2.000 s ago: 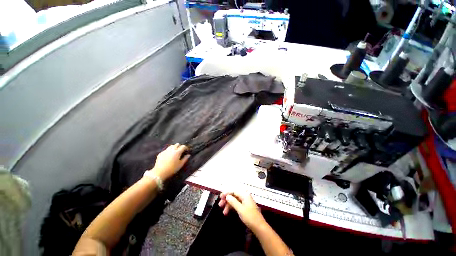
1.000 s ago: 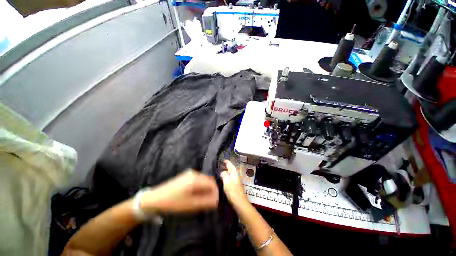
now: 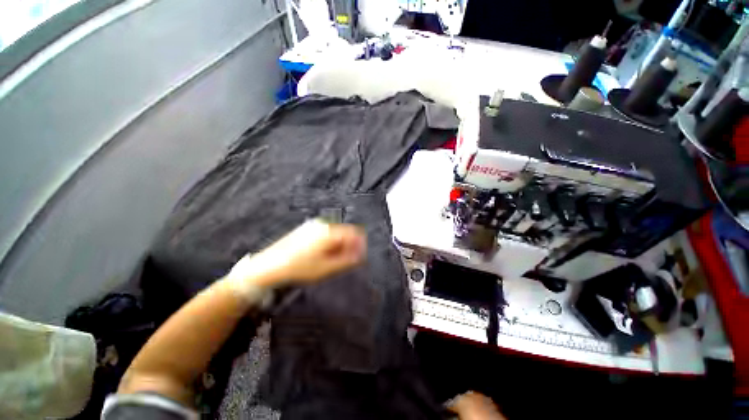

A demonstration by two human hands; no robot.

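The large dark grey garment lies left of the sewing machine and hangs over the table's front edge. My left hand is over its middle, blurred, with fingers curled; whether it grips cloth cannot be told. My right hand is at the bottom edge, mostly cut off, beside the lower end of the hanging cloth. The black-topped overlock machine stands to the right. Its needle area shows below the red dot, with the cloth lying to the left of it.
Black thread cones stand behind the machine. Black and brown clutter lies on the white table at right. A pale wall runs along the left. A dark cloth pile and pale fabric are at lower left.
The garment has been spread flatter, and more of it hangs over the front edge. My right hand has moved from beside the table edge down to the picture's bottom. My left hand has moved up slightly.
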